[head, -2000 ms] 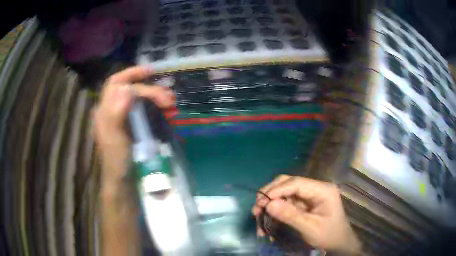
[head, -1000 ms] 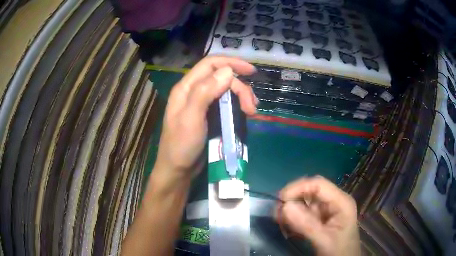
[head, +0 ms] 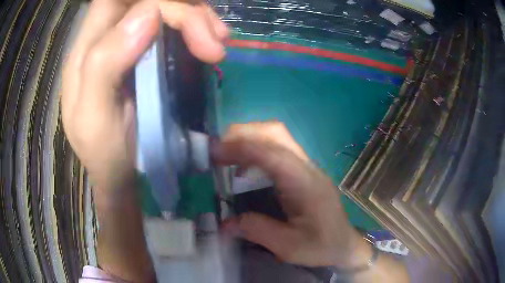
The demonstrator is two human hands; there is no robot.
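Note:
The lever fixture (head: pixel 191 94) stands large and close at centre-left, with a black body and white lower part. A pale blue-grey lever (head: pixel 150 110) runs along it to a small white block (head: pixel 170 237), beside green tape (head: pixel 196 194). My left hand (head: pixel 99 77) is wrapped around the fixture's far end and lever. My right hand (head: pixel 299 204) is at the fixture's right side, blurred, its fingertips against that side. A dark shape (head: pixel 257 202) shows between its thumb and fingers; I cannot tell if it is held. No speaker or lead can be made out.
Layered tray stacks rise at the left (head: pixel 33 149) and right (head: pixel 410 166). A dark stack with small white pieces (head: pixel 393 16) is at the back. The green mat (head: pixel 310 105) has red and blue stripes. A white perforated piece (head: pixel 392 245) is low at right.
The view has moved closer to the fixture, which shows larger and further left. My right hand has moved in against its side. The black lead seen at that hand no longer shows.

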